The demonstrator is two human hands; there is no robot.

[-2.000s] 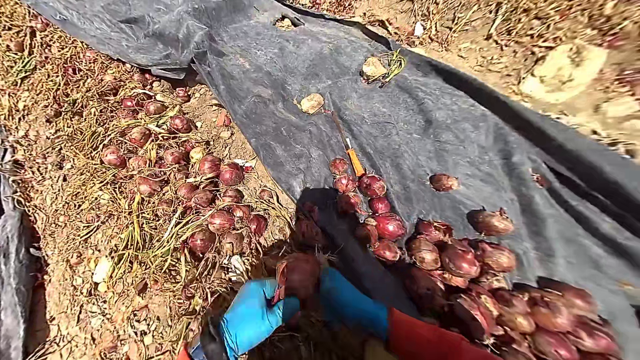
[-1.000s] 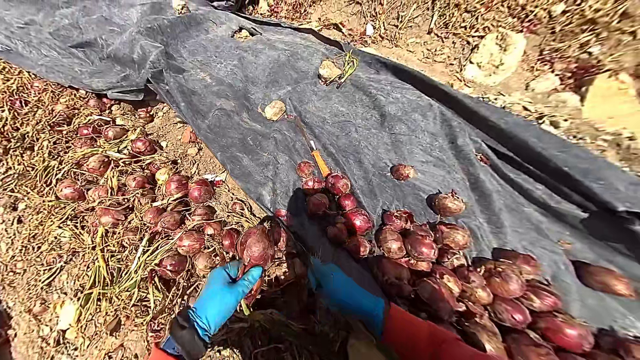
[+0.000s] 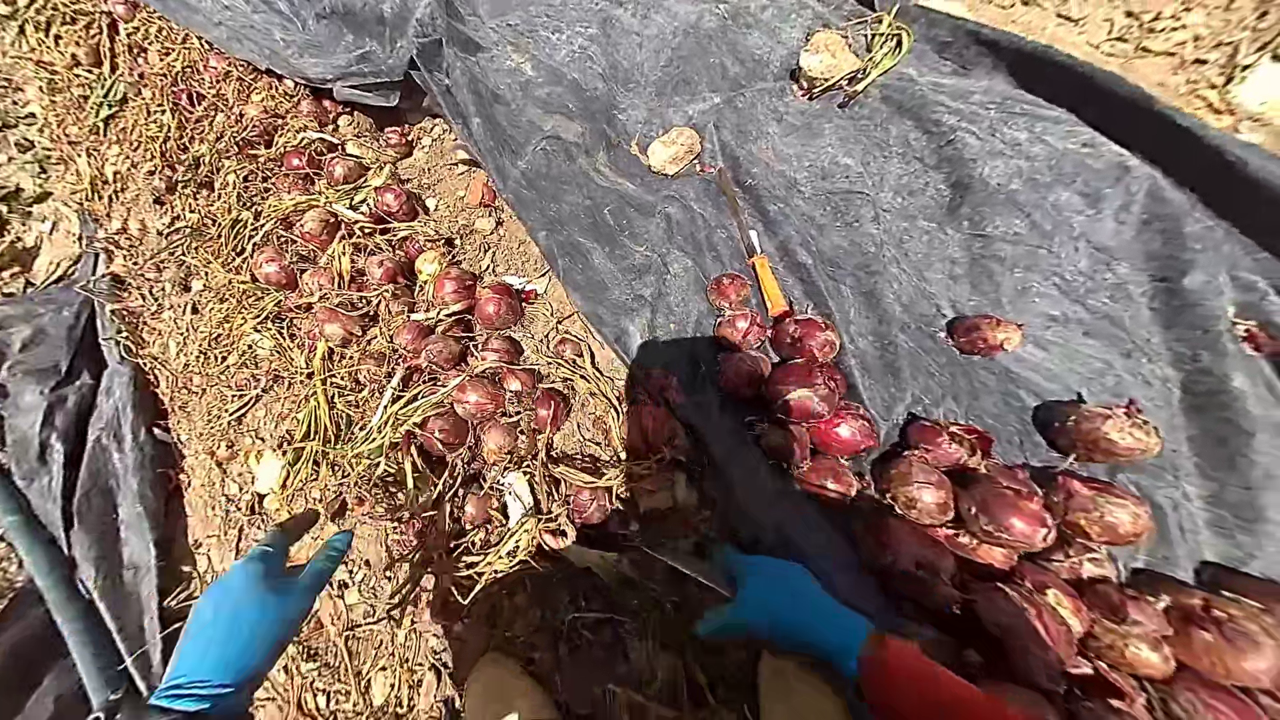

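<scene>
My left hand (image 3: 245, 615), in a blue glove, hangs at the lower left over dry soil and straw, fingers apart and holding nothing. My right hand (image 3: 785, 605), also gloved in blue, is closed at the bottom centre; a knife blade (image 3: 685, 570) extends from it to the left, its handle hidden in the hand. Red onions with dry stalks (image 3: 480, 398) lie on the ground between and beyond the hands. Beside my right hand, trimmed red onions (image 3: 1005, 508) are heaped on a dark sheet (image 3: 930, 220). A second knife with an orange handle (image 3: 768, 286) rests on the sheet.
Two pale, round clods or bulbs (image 3: 673, 151) (image 3: 828, 60) sit on the sheet, the farther one beside green stalks. Another dark sheet (image 3: 60, 380) and a dark pipe (image 3: 60, 590) run along the left edge. My knees or shoes show at the bottom.
The red onion that my left hand held one second ago is no longer in it. That hand has moved left and opened. The knife blade at my right hand now shows plainly.
</scene>
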